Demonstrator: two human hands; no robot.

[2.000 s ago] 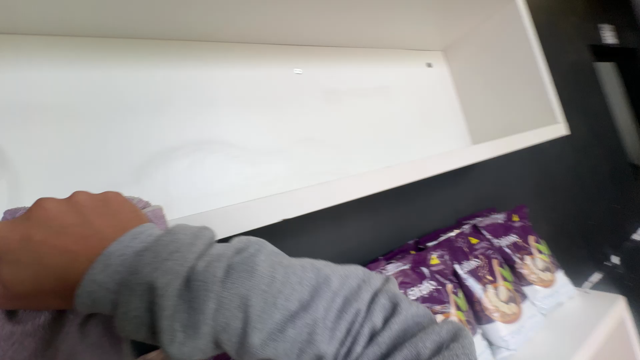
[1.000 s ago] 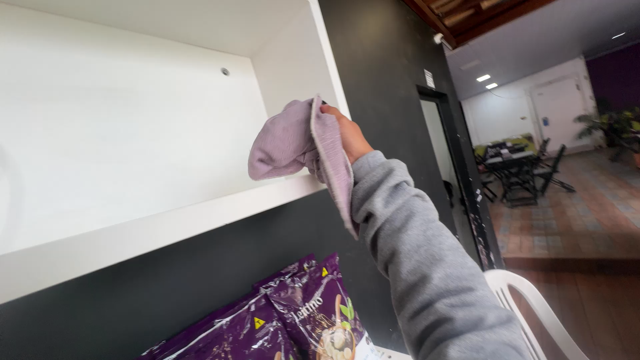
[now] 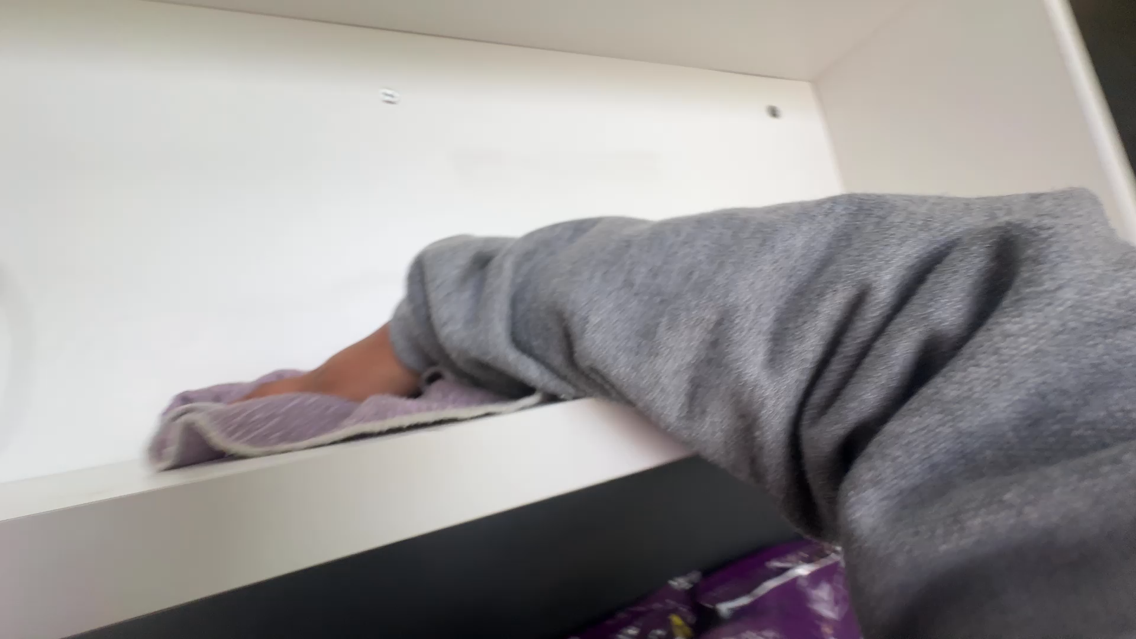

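My right hand [image 3: 355, 368], in a grey long sleeve, lies on a purple-mauve cloth with a pale edge [image 3: 293, 426]. The cloth is spread along the bottom board of a white wall shelf [image 3: 266, 506], close to its front edge. My fingers are partly hidden by the cloth's folds, so whether they grip it or only press on it does not show. The forearm crosses over the front edge from the right. My left hand is out of view.
The shelf's white back panel [image 3: 577, 177] has two small fittings, and its side panel [image 3: 958, 124] stands at the right. Below the shelf are a dark wall [image 3: 444, 568] and shiny purple packages [image 3: 781, 586], partly behind the sleeve.
One second ago my right hand held the cloth bunched at the shelf's right end; now hand and cloth are farther left along the board, with the cloth spread flatter. The view has swung left.
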